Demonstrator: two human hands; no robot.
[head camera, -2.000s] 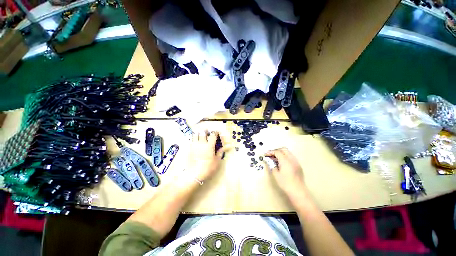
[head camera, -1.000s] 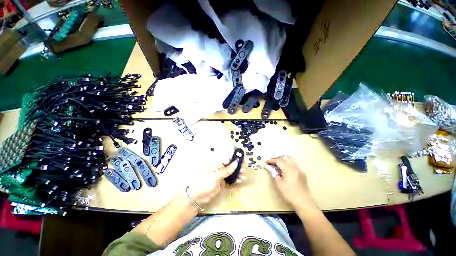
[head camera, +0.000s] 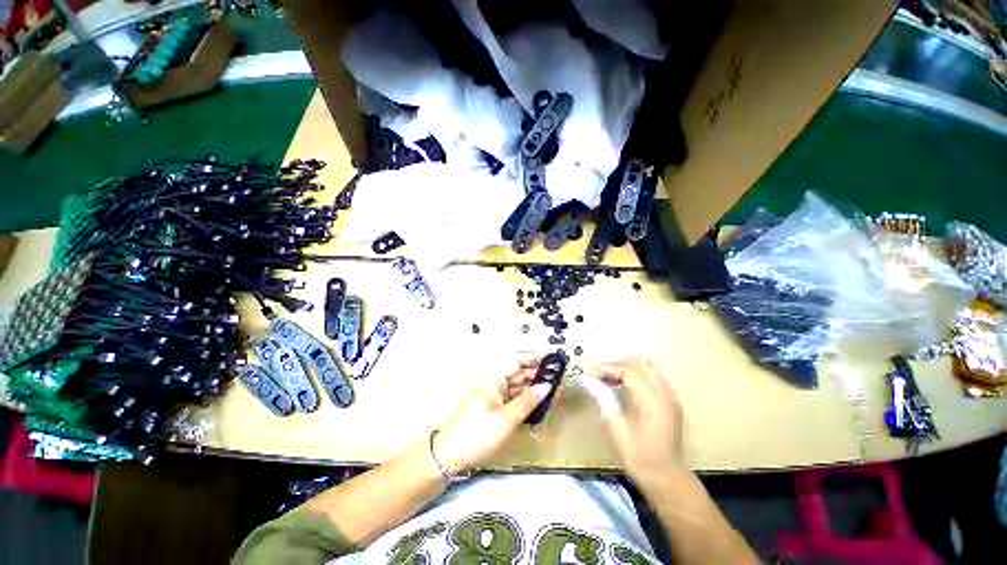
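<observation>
My left hand (head camera: 491, 417) holds a dark plastic housing (head camera: 549, 386) upright near the bench's front edge, its top end pointing away from me. My right hand (head camera: 644, 416) is just right of the housing. It is blurred, with a white covering at its fingertips, and I cannot tell whether it holds a small part. A pile of tiny black pieces (head camera: 555, 292) lies scattered beyond my hands. A group of grey-faced housings (head camera: 311, 362) lies side by side on the tan tabletop to the left, with a few loose ones close by.
A large open carton (head camera: 762, 110) with white packing sheets (head camera: 442, 110) and more housings stands at the back. A heap of black cables (head camera: 166, 298) covers the left. A clear bag (head camera: 817, 276) with black parts lies right. A small dark-blue tool (head camera: 905, 400) is at far right.
My left hand first picked up the housing, then moved it right and closer to my right hand. My right hand has shifted slightly right and its fingers have moved towards the housing.
</observation>
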